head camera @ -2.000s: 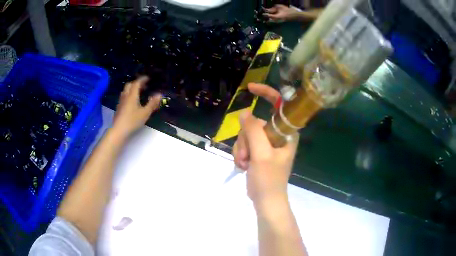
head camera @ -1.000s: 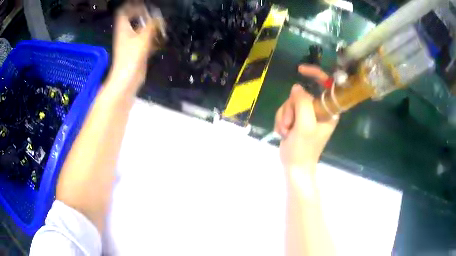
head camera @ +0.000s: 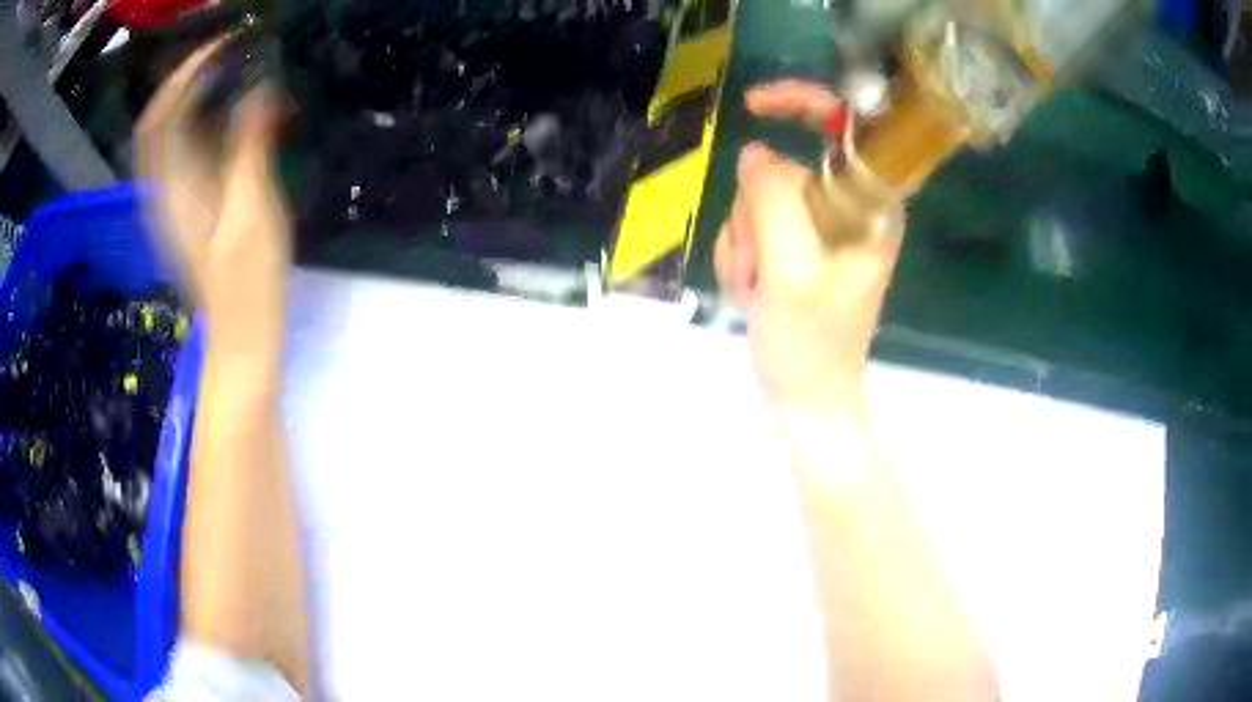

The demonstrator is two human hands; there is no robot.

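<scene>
My right hand is closed round the amber-brown glue gun at the upper right, its index finger stretched out near the red part. The gun's upper end is cut off by the top edge. My left hand is at the upper left, blurred, above the left end of the dark adapter pile. Its fingers are bent around a dark area; whether it holds something cannot be told. The white work sheet lies below both hands.
A blue basket full of dark adapters with yellow specks stands at the left. A yellow-black striped strip runs beyond the sheet. A green surface lies to the right. A red object shows at the top left.
My left hand has moved left from above the middle of the pile towards the basket side. My right hand with the gun sits slightly higher and further left in the view than one second ago.
</scene>
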